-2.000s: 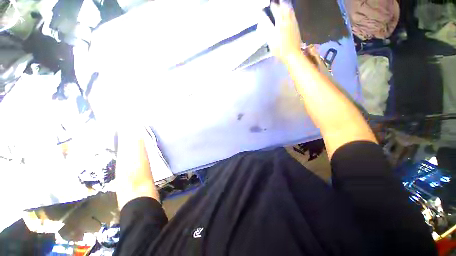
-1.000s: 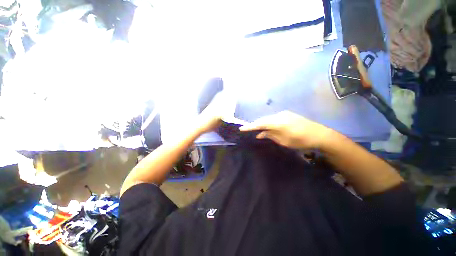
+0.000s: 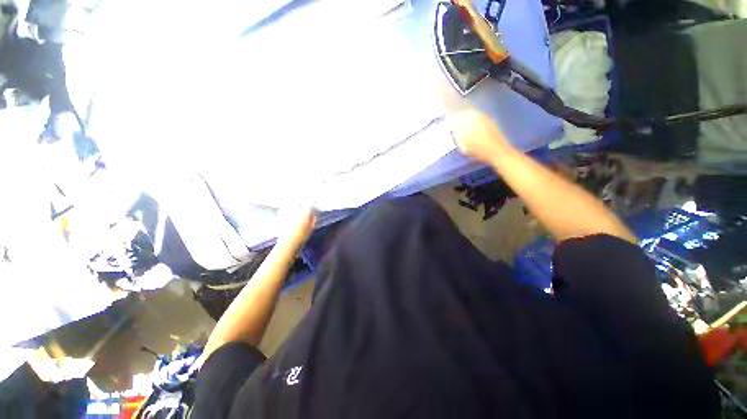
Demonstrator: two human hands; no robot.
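Observation:
A pale, overexposed strip or panel point(image 3: 393, 168) lies along the near edge of the blue-lavender ironing table point(image 3: 524, 114), with a thin dark wavy line along its far side. My right hand point(image 3: 475, 135) grips its right end. My left hand point(image 3: 310, 214) is at its left end, but the fingers are washed out by glare and their grip cannot be made out. The steam iron point(image 3: 465, 49) rests at the table's far right, its pointed dark plate showing, with an orange-brown handle. No hand is on it.
A black hose point(image 3: 549, 102) runs right from the iron. Large white-looking sheets point(image 3: 246, 106) cover the table's left and middle. Pale cloth point(image 3: 581, 74) sits in a bin at right. Layered pieces point(image 3: 201, 217) hang at the left edge. Scraps and blue bags point(image 3: 680, 233) lie on the floor.
My hands have moved apart from close together near my body, and the pale strip is now spread between them. The dark piece at my hands is no longer seen. The camera view has shifted.

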